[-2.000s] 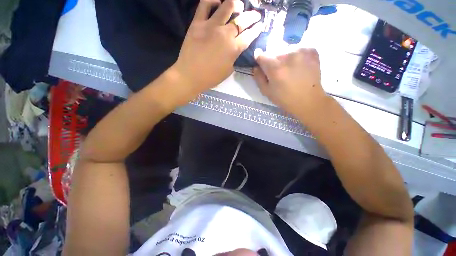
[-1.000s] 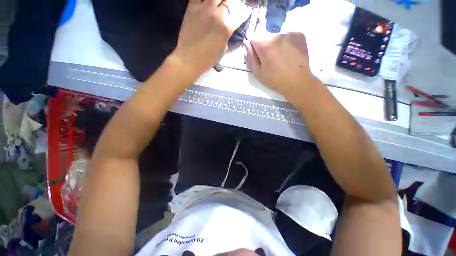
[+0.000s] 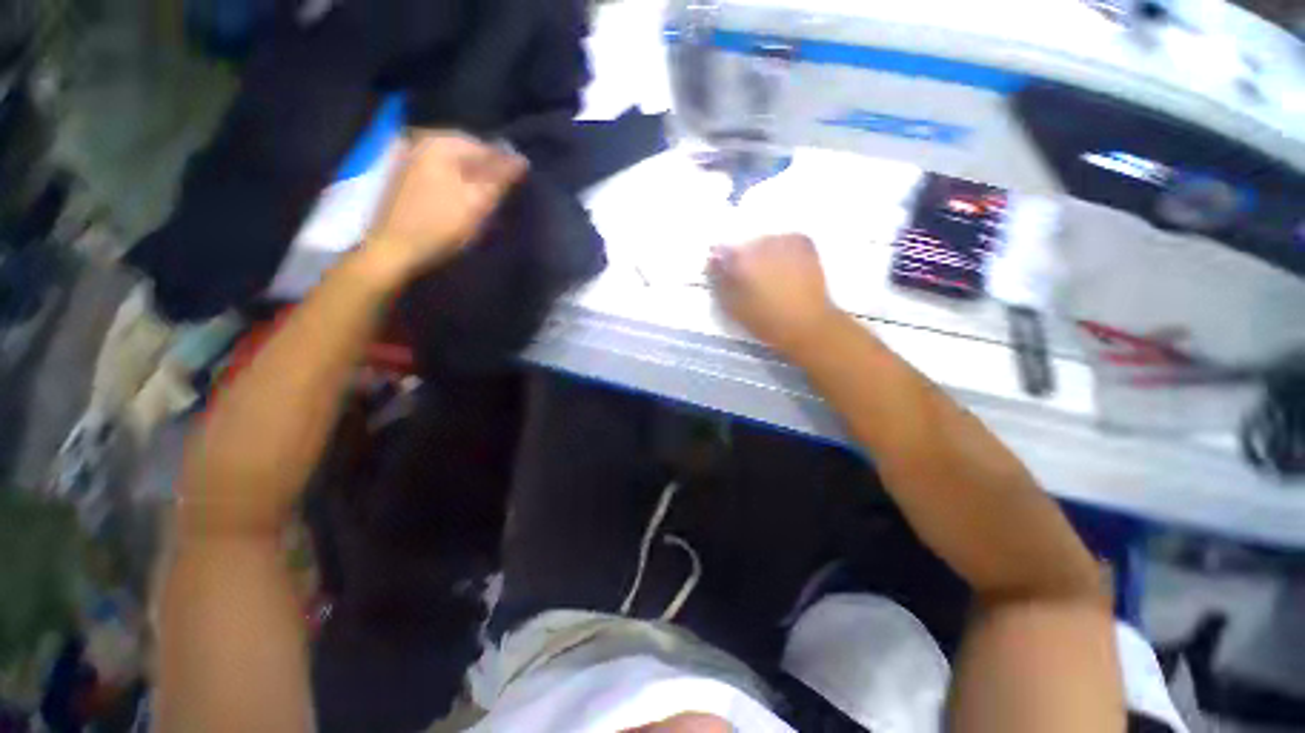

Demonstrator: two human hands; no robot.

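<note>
The black garment (image 3: 494, 272) is bunched at the left of the sewing table and hangs over its front edge. My left hand (image 3: 447, 198) is closed on it, with cloth above and to the right of the fist. My right hand (image 3: 773, 289) rests on the white table (image 3: 651, 294), in front of the needle area (image 3: 737, 151), its fingers curled. Blur hides whether the fingertips pinch anything. The sewing machine (image 3: 895, 122) with blue lettering stands behind. A white bra cup (image 3: 866, 659) lies on the lap.
A lit smartphone (image 3: 949, 236) lies right of my right hand, with a dark slim tool (image 3: 1029, 351) and white packet (image 3: 1028, 251) beside it. Red-handled snips (image 3: 1138, 348) and black-handled scissors (image 3: 1278, 423) are far right. A red basket (image 3: 258, 351) is under the left table end.
Both hands have left the needle area: the left moved left with the black garment, the right stays on the table. The view has shifted, showing more of the machine.
</note>
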